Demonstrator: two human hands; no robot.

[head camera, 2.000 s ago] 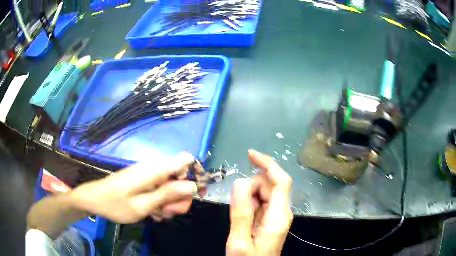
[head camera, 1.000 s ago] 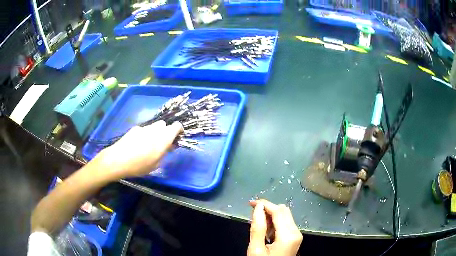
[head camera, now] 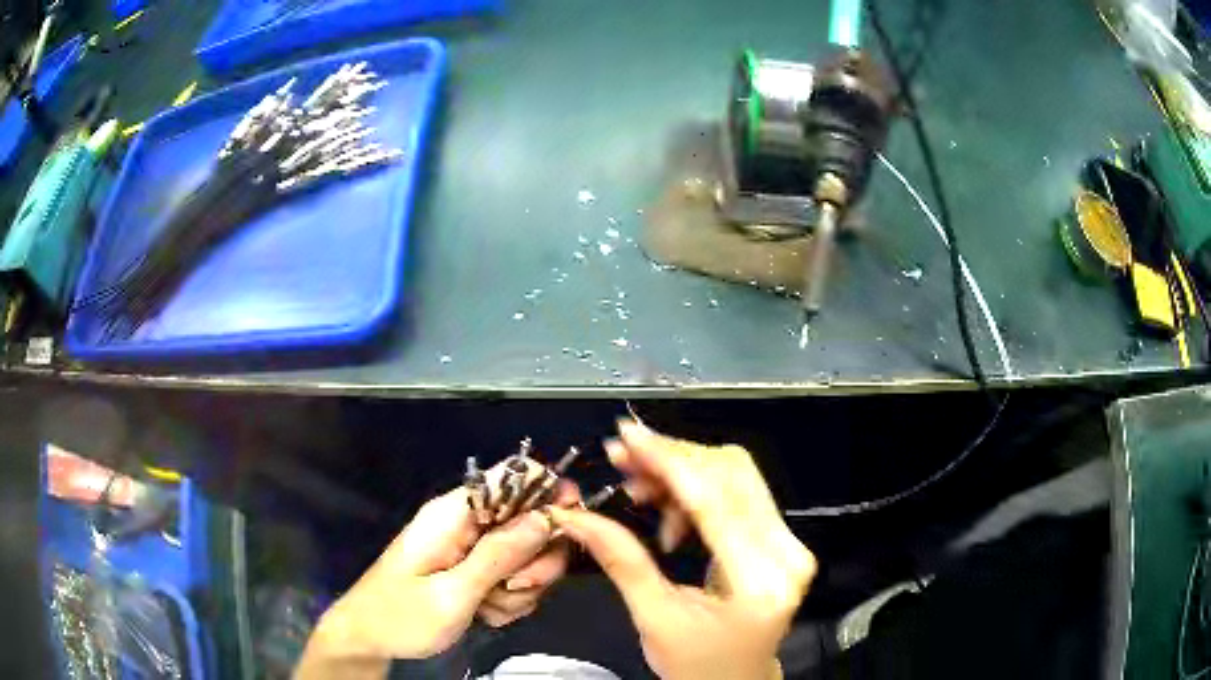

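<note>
My left hand [head camera: 445, 571] is below the bench edge and holds several silver-and-black plug connectors [head camera: 515, 481] fanned out, ends up. My right hand [head camera: 704, 545] is beside it, its thumb touching the connectors at my left fingertips. Its index finger is raised near a thin strand. A connector end shows between the hands. Solder wire [head camera: 850, 510] curves from behind my right hand toward the bench edge. The soldering iron [head camera: 826, 239] points down toward the bench edge, above and right of my hands.
A blue tray [head camera: 422, 199] with black cables is at left, another behind it. The solder spool [head camera: 781, 126] stands on a crusted base [head camera: 691, 226]. Pale debris dots the bench [head camera: 531, 186]. A black cord [head camera: 954, 266], round tin [head camera: 1102, 233] and yellow block [head camera: 1153, 295] are right. A blue bin is lower left.
My left hand has left the cable tray and come back below the bench edge, holding connectors. My right hand has joined it. The view has shifted, so the tray and iron appear higher and further left.
</note>
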